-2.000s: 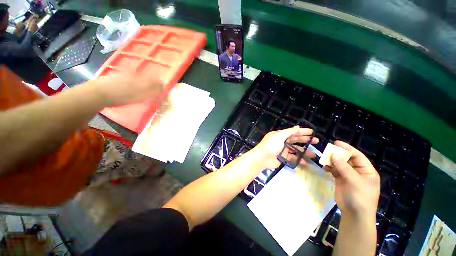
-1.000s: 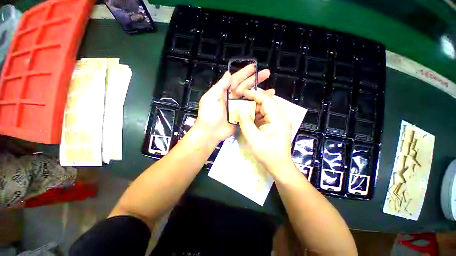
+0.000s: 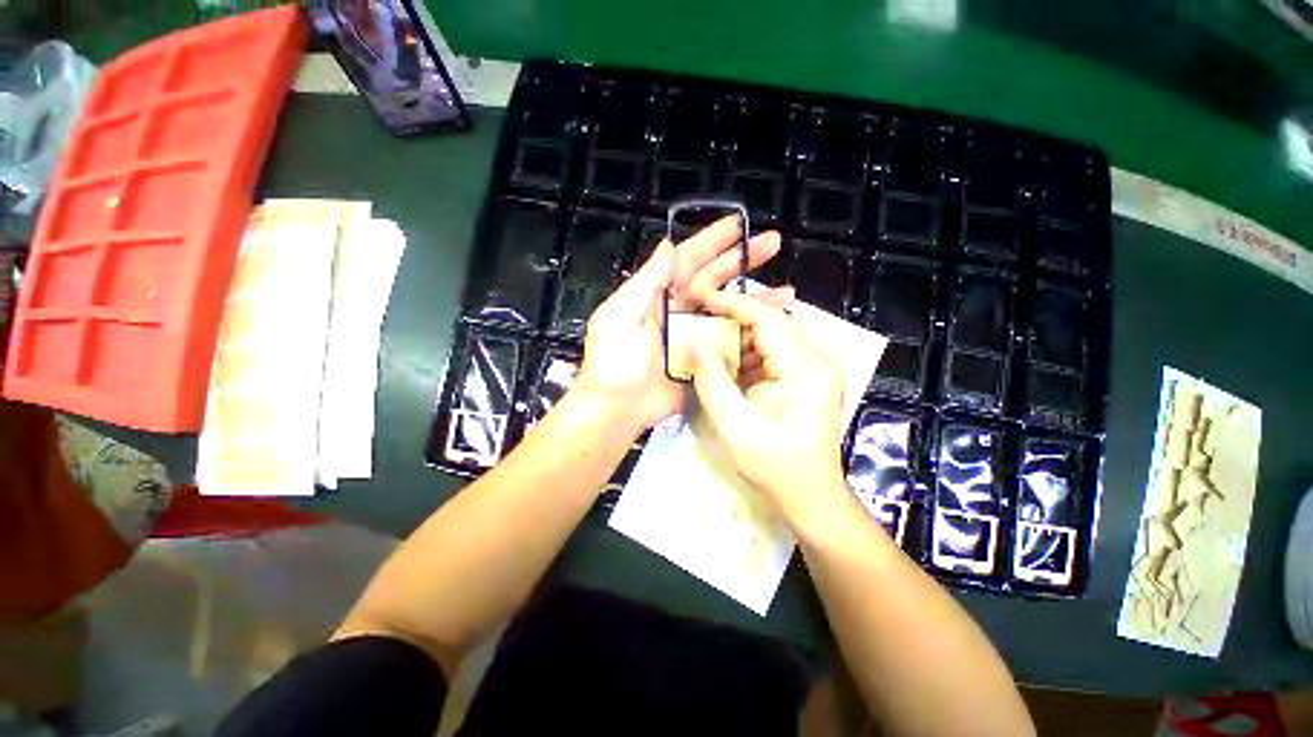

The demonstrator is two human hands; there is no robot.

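A thin black rectangular frame [image 3: 707,210] is held upright over the middle of the black blister tray [image 3: 979,216]. My left hand [image 3: 634,324] holds the frame from the left, with fingers visible through its opening. A small cream square adhesive [image 3: 697,343] lies at the frame's lower end. My right hand [image 3: 770,389] pinches at the adhesive's right side with thumb and fingers. A white release liner sheet [image 3: 706,511] lies on the tray under my hands. Front-row pockets show glary clear film and pale square outlines.
An orange-red divided tray [image 3: 159,231] is at the left, beside a stack of adhesive sheets [image 3: 274,360]. A smartphone [image 3: 392,65] stands at the upper left. A sheet with tan peeled strips [image 3: 1202,490] lies at the right. A round white object is cut off by the right edge.
The view has swung down and right over the tray. The frame and adhesive, apart at first, are now together in my hands. The arm over the orange-red tray is gone.
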